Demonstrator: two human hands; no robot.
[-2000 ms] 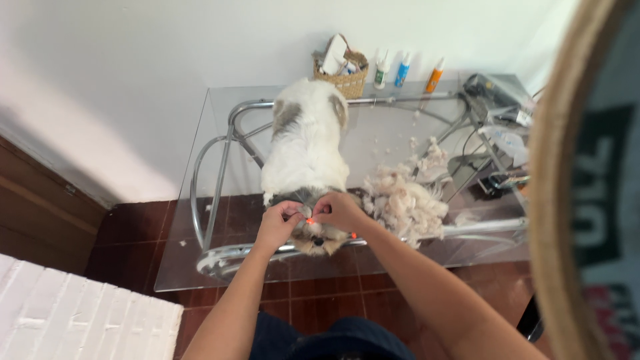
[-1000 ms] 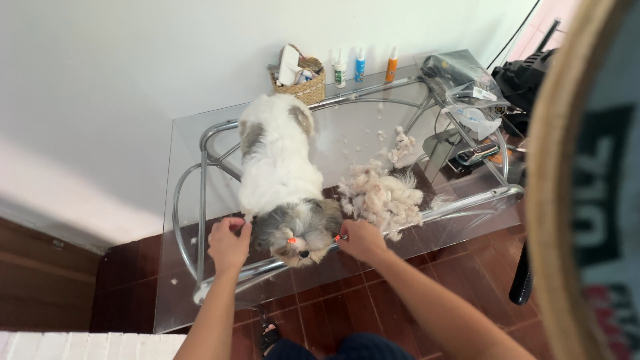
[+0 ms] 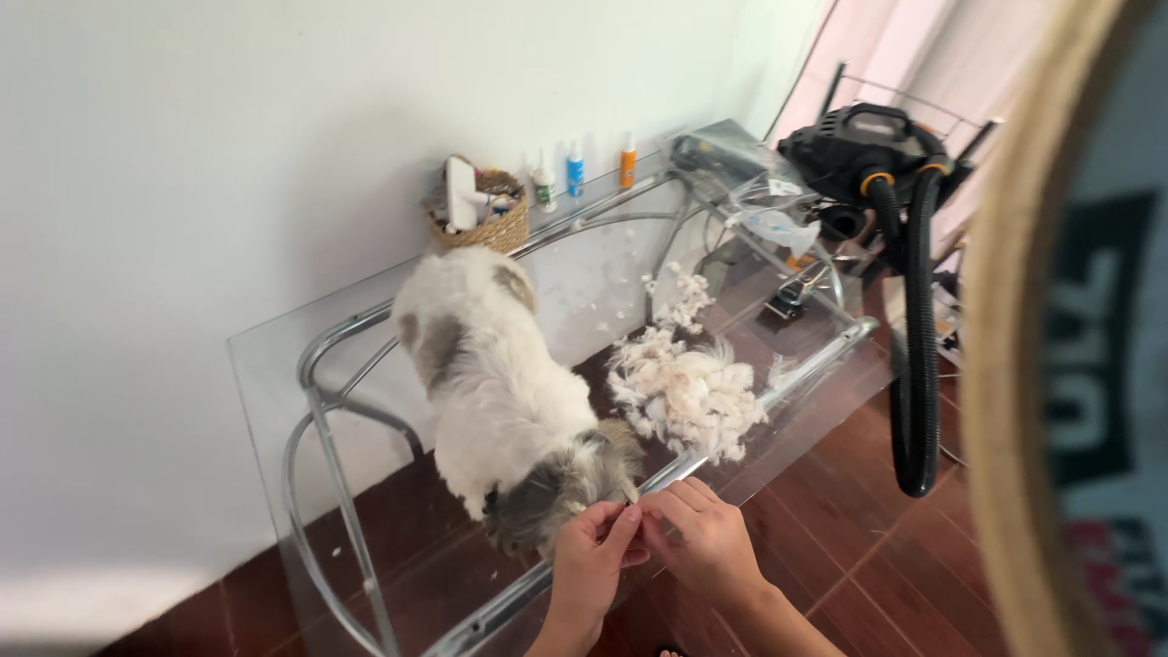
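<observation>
A small white and grey dog (image 3: 511, 392) is on a glass table (image 3: 274, 365) with a tubular metal frame. Its grey head (image 3: 557, 484) is at the table's front edge. My left hand (image 3: 593, 557) is in front of the dog's head, thumb and fingers pinched together. My right hand (image 3: 698, 538) meets it fingertip to fingertip. Something small and dark shows between the fingertips; what it is, and which hand grips it, I cannot tell. The dog's face is hidden. Right of the dog lies a pile of cut pale fur (image 3: 684, 392).
A woven basket (image 3: 497, 228) and several small bottles, one orange (image 3: 628, 162), stand along the wall. A plastic bag (image 3: 757, 182) and hair clippers (image 3: 792, 297) lie at the table's right. Beyond is a black blower (image 3: 862, 146) with a hanging hose (image 3: 922, 365). A round-framed object (image 3: 1013, 328) fills the right edge.
My hands, apart on either side of the dog's head a second ago, have come together in front of it. The orange-red piece on its head no longer shows. The view has swung right.
</observation>
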